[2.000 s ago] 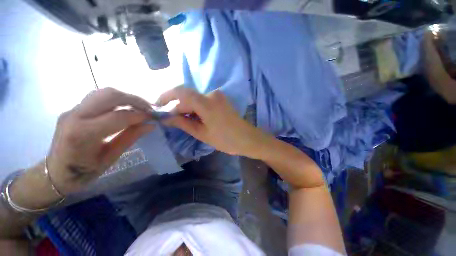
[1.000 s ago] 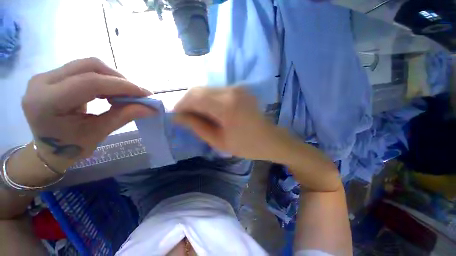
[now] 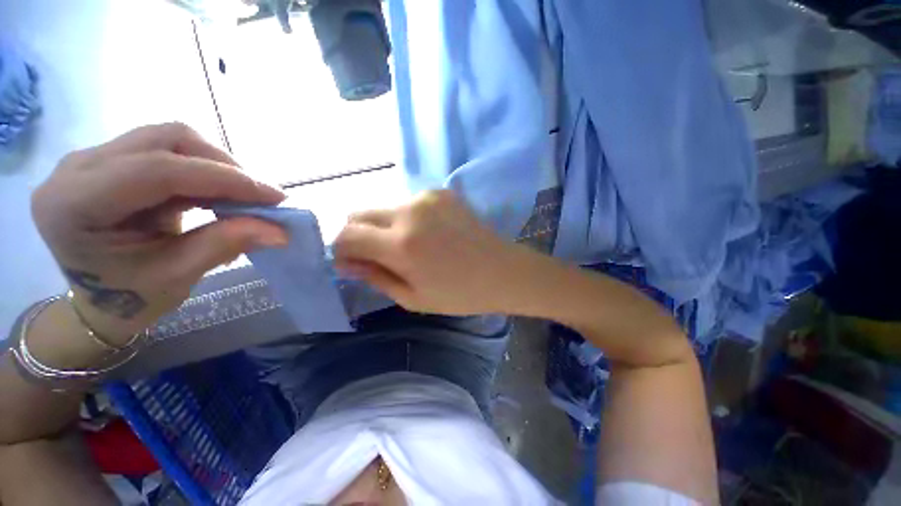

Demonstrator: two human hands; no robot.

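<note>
A narrow light-blue cuff or band (image 3: 301, 277) hangs over the table's front edge. My left hand (image 3: 148, 212) pinches its folded top end between thumb and fingers. My right hand (image 3: 420, 252) is just right of the band, its fingertips closed on light-blue cloth at the band's right side; what lies under the fingers is mostly hidden. A wide light-blue garment panel (image 3: 642, 128) lies in folds to the right, behind my right hand. The dark grey cylinder (image 3: 353, 49) of the sewing machine is above and between my hands. The needle cannot be made out.
A ruler strip (image 3: 212, 304) runs along the table's front edge. A blue plastic basket (image 3: 188, 415) stands at lower left. Crumpled blue pieces (image 3: 14, 94) lie far left. Bunched blue work (image 3: 780, 252) hangs at right. A black object cuts into the top right corner.
Both hands have come down from under the machine head and stand slightly apart. The band hangs flatter and more visible from my left hand. The camera view has shifted too.
</note>
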